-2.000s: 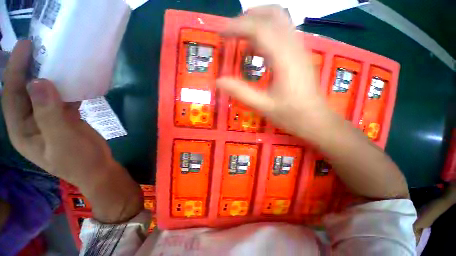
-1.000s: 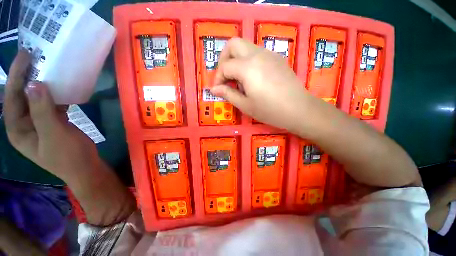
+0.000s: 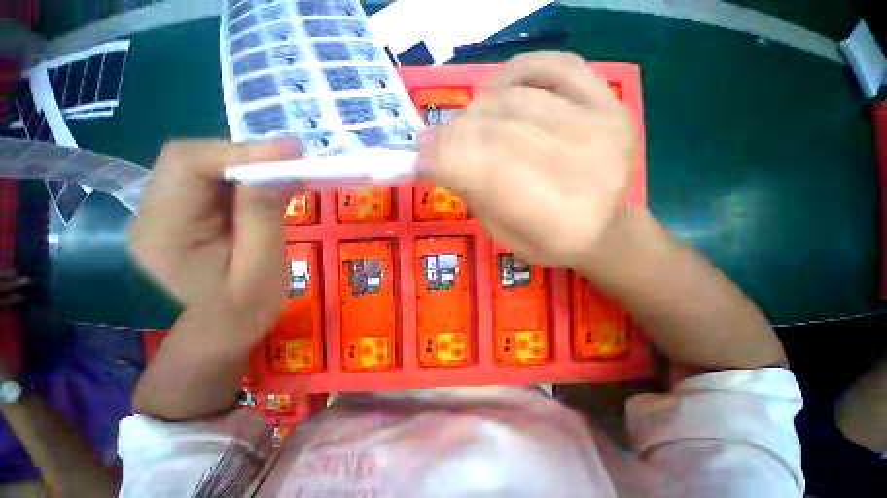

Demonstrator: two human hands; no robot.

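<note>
My left hand (image 3: 209, 219) grips the left end of a folded white label strip (image 3: 311, 73), whose printed blocks stretch away toward the top of the view. My right hand (image 3: 545, 156) is at the strip's right end, its fingertips touching the fold; it is blurred. Both hands are above the red-orange phone tray (image 3: 408, 230). Orange phones (image 3: 443, 311) lie in the tray's near row with silver card slots showing. The strip and hands hide most of the far row, including any labels there.
A black pen (image 3: 511, 41) lies beyond the tray near white sheets (image 3: 467, 19). A sheet with dark squares (image 3: 88, 78) and a curling pale strip (image 3: 73, 160) are at left. More phones in another tray (image 3: 282, 402) show below. Other people's arms (image 3: 39, 438) are at both edges.
My right hand has left the phone in the far row and come to the strip. My left hand moved right with the strip, now unfolded away from me. The tray appears farther off.
</note>
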